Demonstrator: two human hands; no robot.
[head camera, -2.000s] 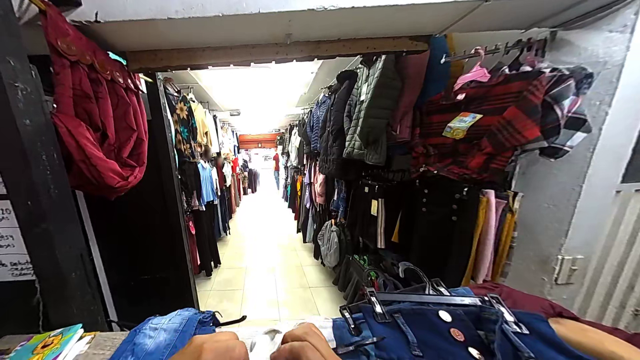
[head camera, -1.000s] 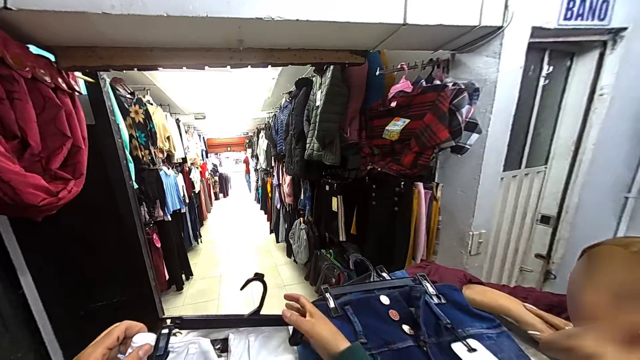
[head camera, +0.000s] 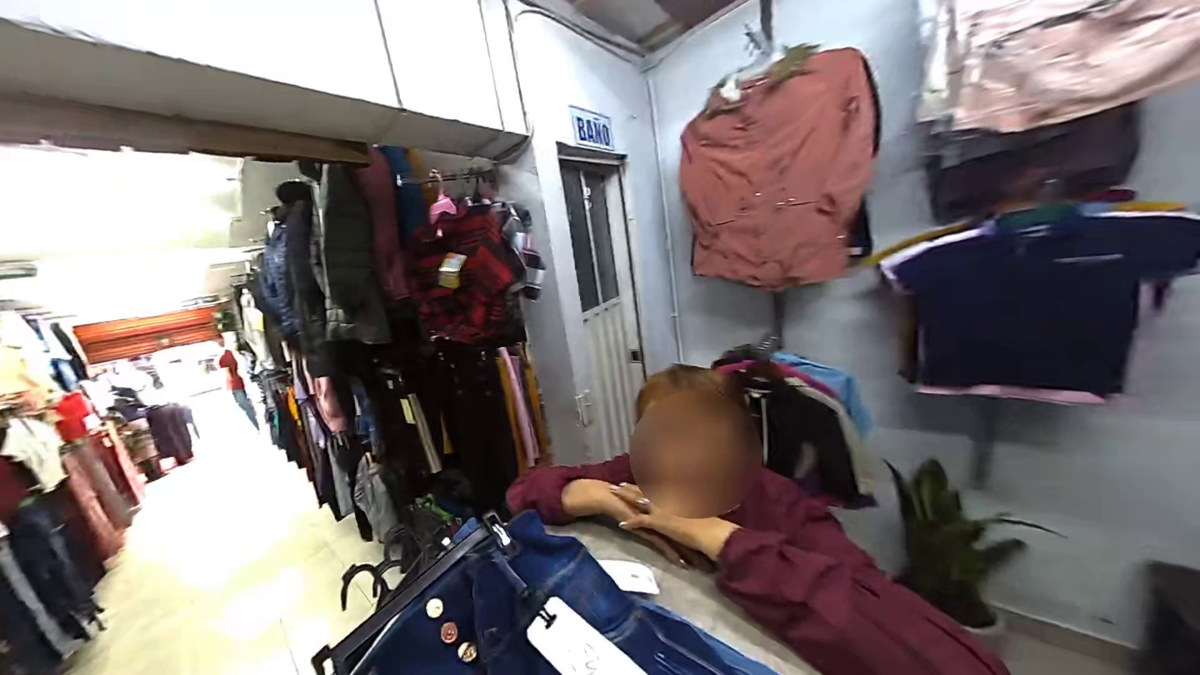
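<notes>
Neither of my hands shows in the head view now. Dark blue jeans (head camera: 525, 600) with several round buttons lie at the bottom centre, clipped to a black clip hanger (head camera: 412, 586). A white paper tag (head camera: 581, 642) bearing writing is fastened to them. Another white tag (head camera: 630, 576) lies behind, on the grey counter top (head camera: 600, 539). Black hanger hooks (head camera: 361, 581) stick out to the left of the jeans. What my hands hold or touch cannot be seen.
A person in a maroon top (head camera: 806, 581) leans on the counter with folded arms. Garment racks (head camera: 375, 309) line an aisle (head camera: 216, 562) at left. A white metal door (head camera: 605, 309) is behind. Shirts (head camera: 1027, 300) hang on the right wall above a potted plant (head camera: 956, 544).
The view has swung far to the right. Both hands, seen one second ago at a black hanger with white cloth, are out of the frame. The leaning person now shows more fully.
</notes>
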